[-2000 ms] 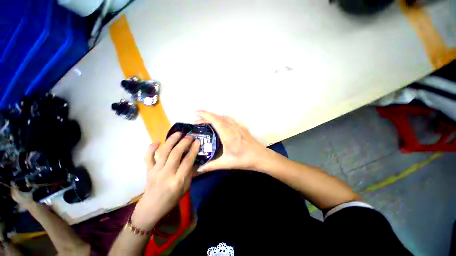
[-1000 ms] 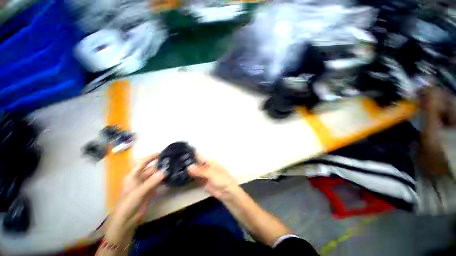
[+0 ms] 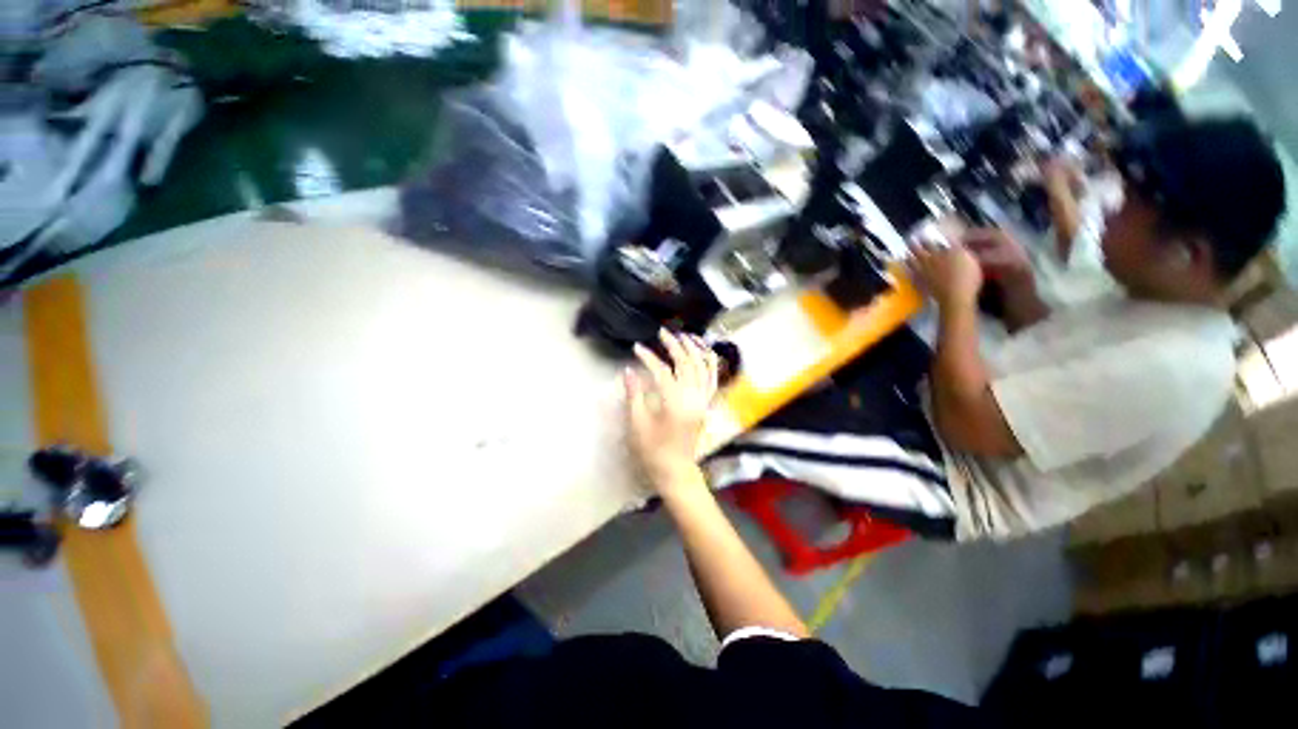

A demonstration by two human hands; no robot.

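My right hand [image 3: 672, 410] is stretched out to the right over the bench, its fingers at the near side of a black unit [image 3: 626, 311] with silvery parts. A small dark round thing [image 3: 727, 360] shows just beyond the fingertips. The fingers are blurred, and whether they grip it cannot be told. My left hand is out of the picture. Small camera modules [image 3: 100, 491] lie at the far left on and beside the orange tape [image 3: 125, 605].
A clear plastic bag [image 3: 520, 185] of dark parts lies behind the black units. A person [image 3: 1103, 385] in a light shirt works at the bench on the right. A red stool [image 3: 811, 530] and striped cloth [image 3: 840, 470] are below the bench [image 3: 356, 413] edge.
The view has swung right. My hands held a black round housing between them; now my right hand is out at the right-side units and my left hand has left the picture.
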